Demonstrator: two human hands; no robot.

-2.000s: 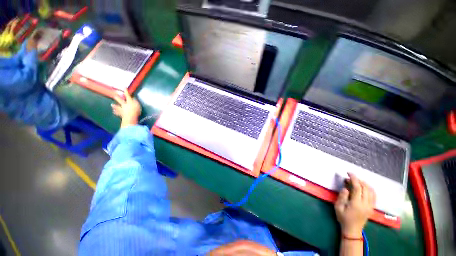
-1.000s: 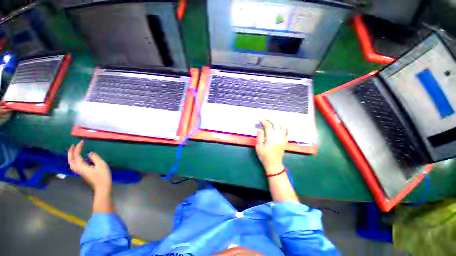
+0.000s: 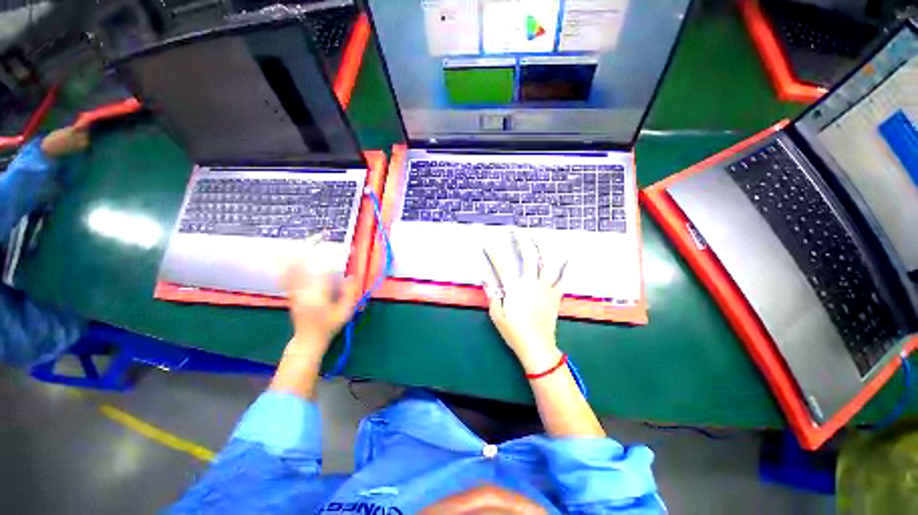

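A silver laptop (image 3: pixel 433 251) lies on a red tray (image 3: pixel 604 310) at centre. Its screen (image 3: pixel 523 60) shows white windows, a colour triangle and green and dark boxes. My right hand (image 3: pixel 528 292) rests on its palm rest, fingers apart, holding nothing visible. A second laptop (image 3: pixel 216 256) stands on a tray at left, its screen (image 3: pixel 226 96) mostly dark. My left hand (image 3: pixel 322 297) is blurred over that laptop's front right corner, near a blue cable (image 3: pixel 386 246); it seems to hold nothing. The cable runs between the two laptops and over the trays' front.
A third laptop (image 3: pixel 745 256) sits angled on a red tray at right. Another person's hand (image 3: pixel 65 141) and blue sleeve are at far left. More red trays lie behind. A blue stool (image 3: pixel 111 352) stands below the green bench (image 3: pixel 453 352); yellow-green cloth (image 3: pixel 881 473) shows lower right.
My left hand has moved from the far left laptop, past the bench front, to the middle-left laptop. My right hand stays on the centre laptop's palm rest. The view has turned right, and the far left laptop is gone.
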